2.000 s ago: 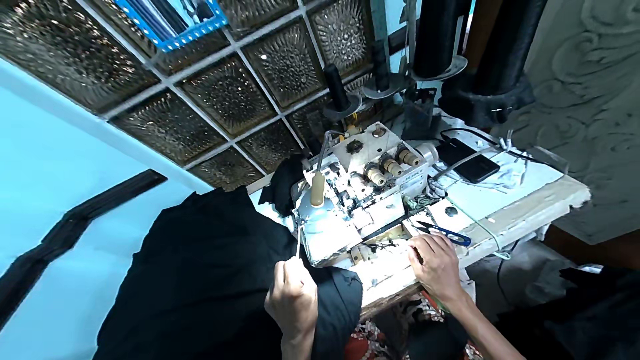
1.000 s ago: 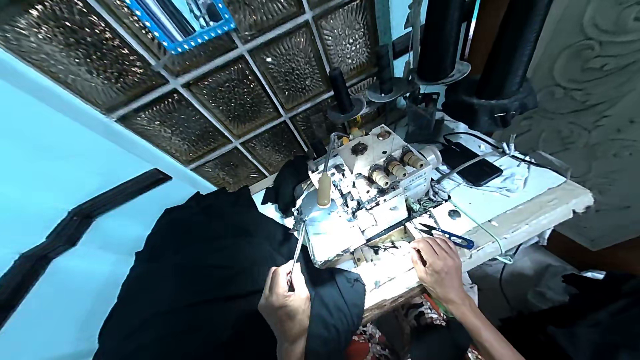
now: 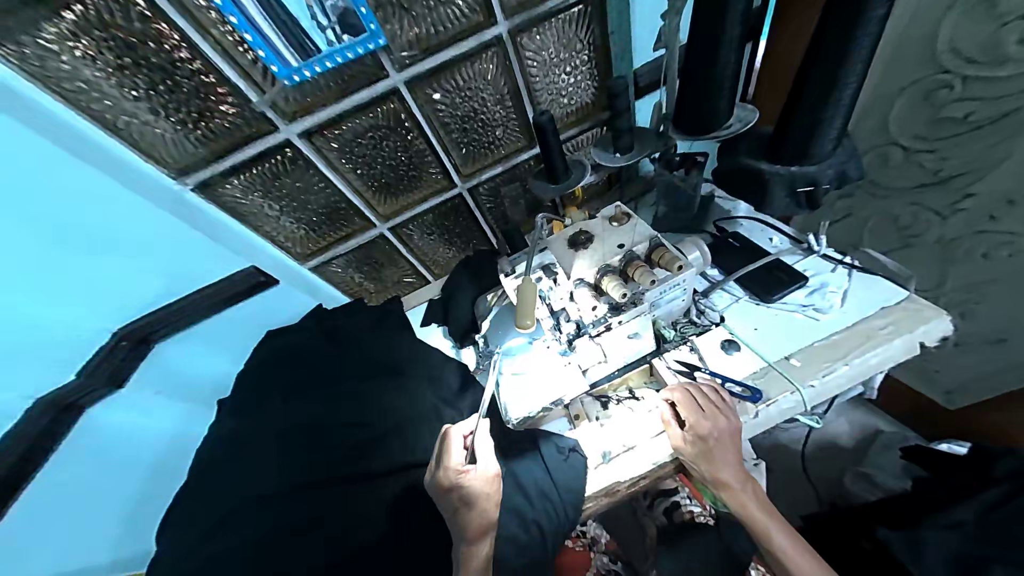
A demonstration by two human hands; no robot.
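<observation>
Metal tweezers [image 3: 486, 396] are gripped in my left hand [image 3: 466, 472], their tips pointing up toward the needle area of an overlock sewing machine [image 3: 616, 272]. Black fabric [image 3: 336, 448] lies left of the machine and passes beneath my left hand. My right hand [image 3: 706, 428] rests with curled fingers at the table's front edge, right of the machine's lit front; whether it holds anything is hidden. Just behind its fingers lie thread snips with a blue handle [image 3: 732, 386]. A lamp [image 3: 526, 308] shines down on the machine's bright work plate [image 3: 532, 380].
A black phone [image 3: 760, 268] lies on the table [image 3: 864, 336] at the right, near cables. Large black thread cones [image 3: 708, 72] and smaller spools [image 3: 552, 148] stand behind the machine. A blue-framed mirror [image 3: 336, 60] hangs by the glass-block wall [image 3: 384, 152].
My left hand and the tweezers have shifted slightly over the last two seconds. My right hand stays at the table edge.
</observation>
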